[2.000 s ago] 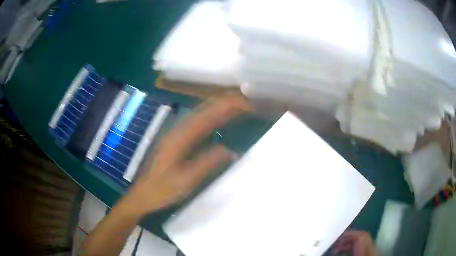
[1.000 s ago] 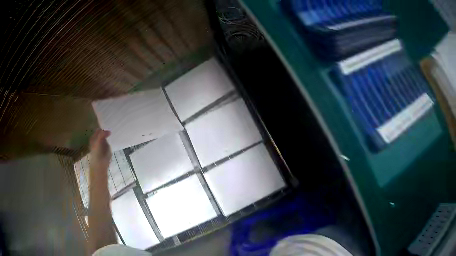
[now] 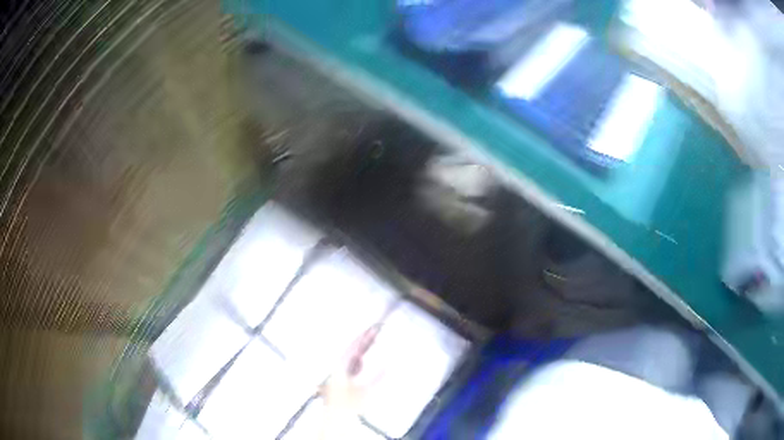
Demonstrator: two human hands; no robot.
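Finished lay-ups (image 3: pixel 318 296), white rectangles in rows, lie low at the left beside the bench. The picture is blurred by motion. My left hand (image 3: pixel 351 369) is a faint blurred shape over the lay-ups near the bottom; whether it touches or holds one cannot be told. My right hand is not in view. Piles of blue cell arrays (image 3: pixel 563 94) with white side strips lie on the green bench (image 3: pixel 464 112) at the upper right.
The bench's pale edge runs diagonally from upper left to lower right. White film stacks (image 3: pixel 688 39) on a brown base are at the top right. A pale object (image 3: pixel 748 232) lies on the bench at right. Something blue (image 3: pixel 481 378) and a large white shape (image 3: pixel 602 408) are at the bottom.
The view has swung from bench to low rows. The white sheet held by my left hand one second ago is no longer distinct, and the hand has moved right across the rows.
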